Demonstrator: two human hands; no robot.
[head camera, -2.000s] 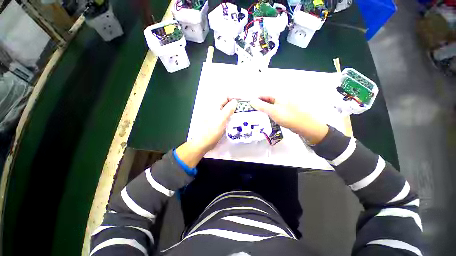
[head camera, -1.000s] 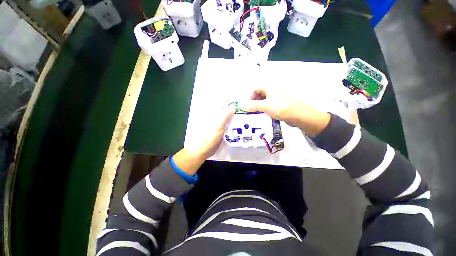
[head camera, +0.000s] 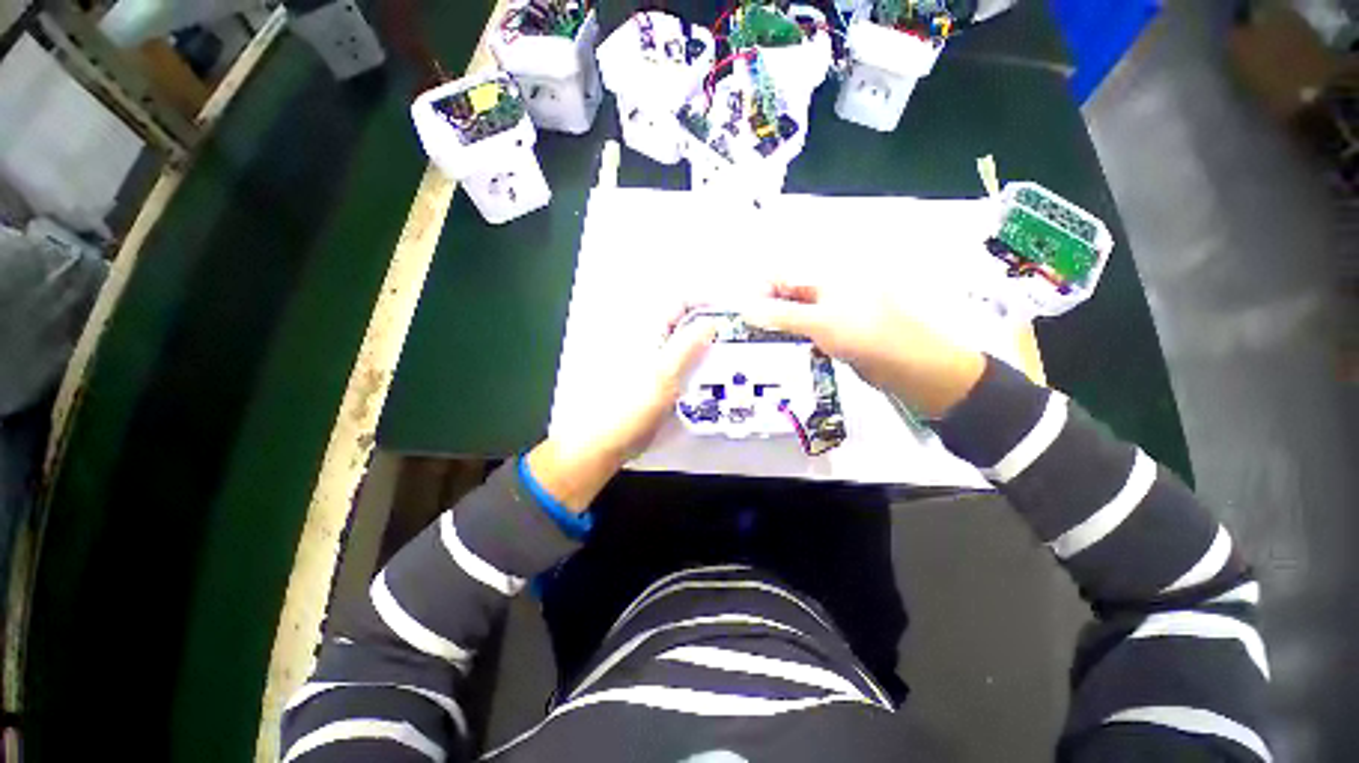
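A white plastic housing (head camera: 745, 400) lies on the white work sheet (head camera: 656, 246) with its inner floor up, dark spots showing. A small circuit board (head camera: 730, 327) is at its far edge, partly covered by fingers. My left hand (head camera: 671, 373) holds the housing's far left corner and the small board's left end. My right hand (head camera: 835, 331) is over the small board's right end with its fingers on it. A circuit board (head camera: 826, 403) stands at the housing's right side, joined by red and black wires. Whether a screw is at the fingertips I cannot tell.
A unit with a green board (head camera: 1051, 246) sits right of the sheet. Several waiting units (head camera: 648, 90) with loose boards and wires stand at the far side. A green conveyor (head camera: 224, 343) with a pale rail (head camera: 362, 373) runs on the left. A green edge shows under my right wrist.
My right fingers have lowered onto the small board's right part from a raised, curled pose. The view has shifted slightly. The housing stays in place on the sheet.
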